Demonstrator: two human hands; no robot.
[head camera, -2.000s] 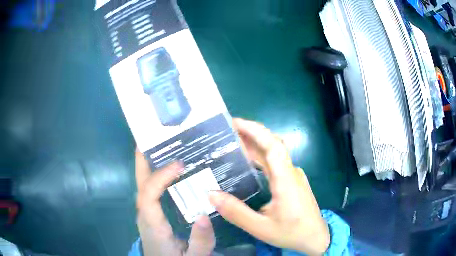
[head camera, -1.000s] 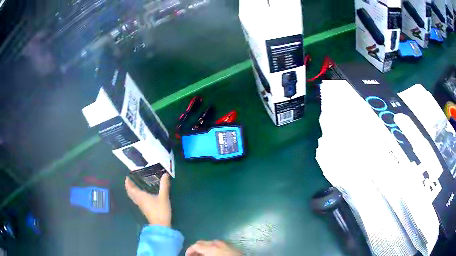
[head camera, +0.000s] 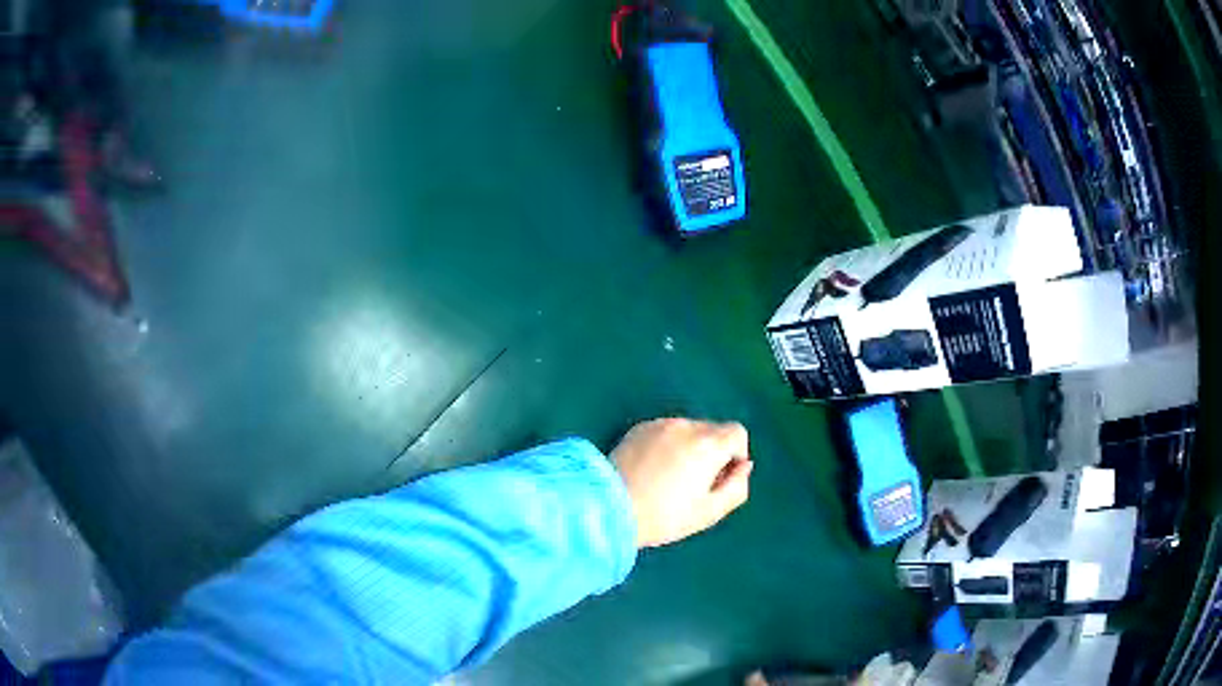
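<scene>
My left hand (head camera: 681, 480) is over the dark green bench at centre, fingers curled, with nothing seen in it. A retail box (head camera: 985, 315) stands to its right with top flaps raised; a white barcode label (head camera: 796, 350) is on its black lower panel. A blue battery tester (head camera: 883, 472) lies beside this box. Another blue tester (head camera: 697, 130) lies farther up, grey-white label showing. A skin-coloured patch at the bottom edge is cut off; I cannot tell whether it is my right hand.
More retail boxes (head camera: 1023, 536) stand at lower right, with part of a blue tester (head camera: 950, 630) beside them. Part of another blue tester (head camera: 279, 11) shows at the top left edge. A blurred red shape (head camera: 83, 221) is at left. Shelving (head camera: 1072, 121) runs along the upper right.
The view has turned, so the row of boxes now runs down the right side. My left hand has let go of the box and its fingers have closed. The scanner has left the view.
</scene>
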